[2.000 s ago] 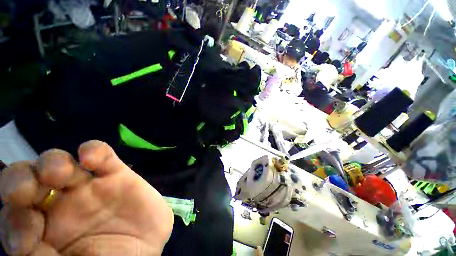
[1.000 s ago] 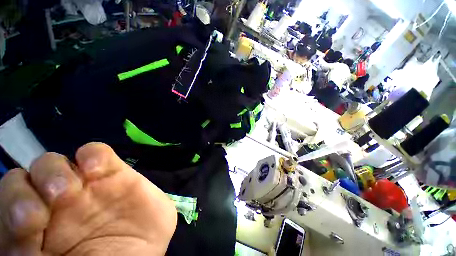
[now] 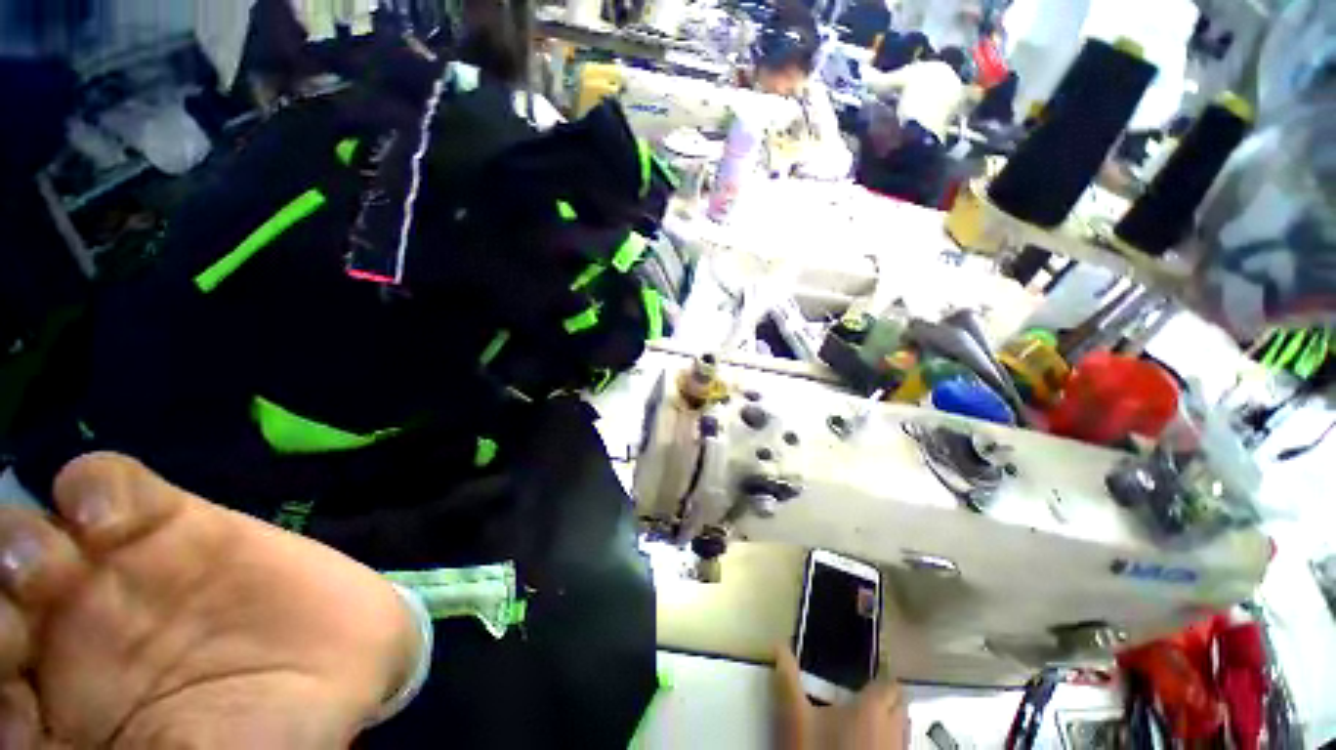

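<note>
My left hand (image 3: pixel 205 615) is large and close at the lower left, palm towards the camera, fingers loosely bent and partly cut off by the left edge. It holds nothing visible. My right hand (image 3: pixel 843 715) shows only in part at the bottom edge, its fingers at both sides of the lower end of a white-edged smartphone (image 3: pixel 838 627) with a mostly dark screen. The phone is by the sewing machine (image 3: pixel 1011 513). A black garment heap (image 3: pixel 191 344) with neon green patches fills the left. A pale green strip (image 3: pixel 466 593) lies on its black cloth.
Black thread cones (image 3: pixel 1073 132) stand at the upper right. A red item (image 3: pixel 1114 396) and a blue one (image 3: pixel 973 400) lie behind the machine. Red cloth (image 3: pixel 1201 674) hangs at its right end. Another person (image 3: pixel 784 103) sits at a station behind.
The view has turned, so the machine lies more level and the garments are further left. My right hand has appeared at the phone's lower end. My left hand is lower and further left.
</note>
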